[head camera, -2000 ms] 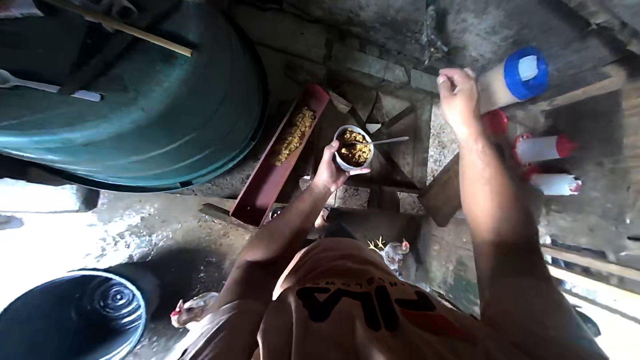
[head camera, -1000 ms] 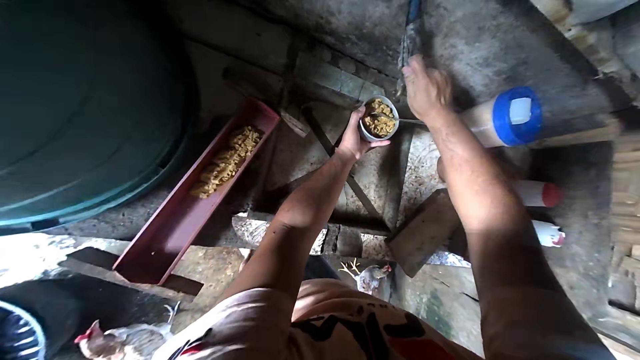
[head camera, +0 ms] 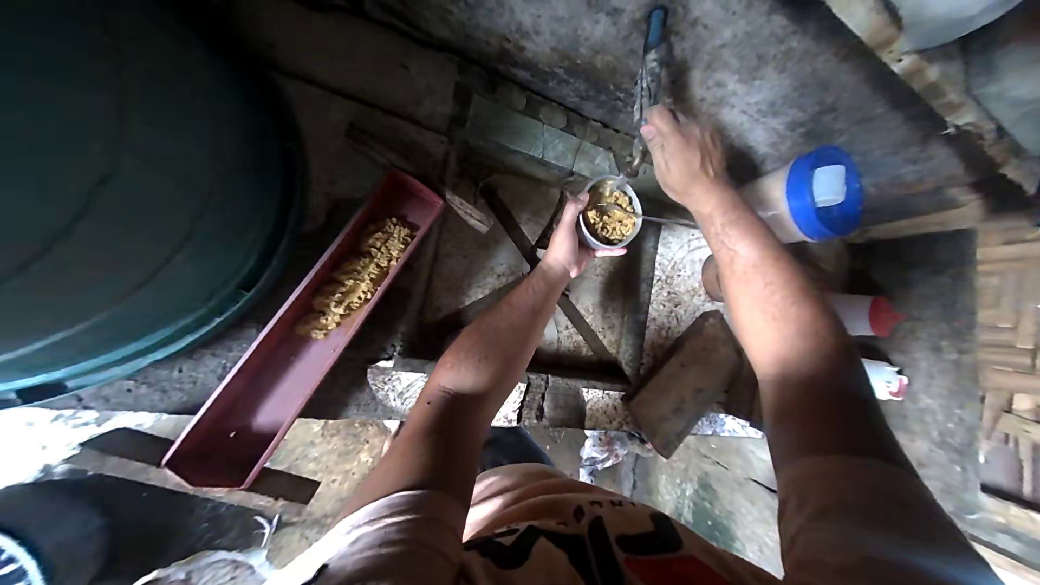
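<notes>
My left hand (head camera: 571, 244) holds a small white bowl (head camera: 588, 236) of yellowish-brown crumbly feed (head camera: 613, 218), with a metal spoon (head camera: 662, 220) resting in it and its handle pointing right. The bowl is under the mouth of a metal faucet (head camera: 634, 156) on a pipe with a blue end (head camera: 656, 28). My right hand (head camera: 682, 154) is at the faucet, its fingers against the upper part; whether they close on it is hard to tell. To the left lies a long dark red trough (head camera: 284, 357) with a heap of similar feed (head camera: 361, 276) in its upper half.
A large dark green tank (head camera: 138, 179) fills the upper left. At right are a jar with a blue lid (head camera: 825, 195), bottles with red parts (head camera: 865, 314) and a wooden block (head camera: 686, 382). A metal frame (head camera: 585, 325) is below the bowl. Part of a bird (head camera: 203, 569) shows at bottom left.
The bowl in my left hand is now under the faucet mouth. My right hand has come to the faucet from its raised place. The view has moved nearer and shifted.
</notes>
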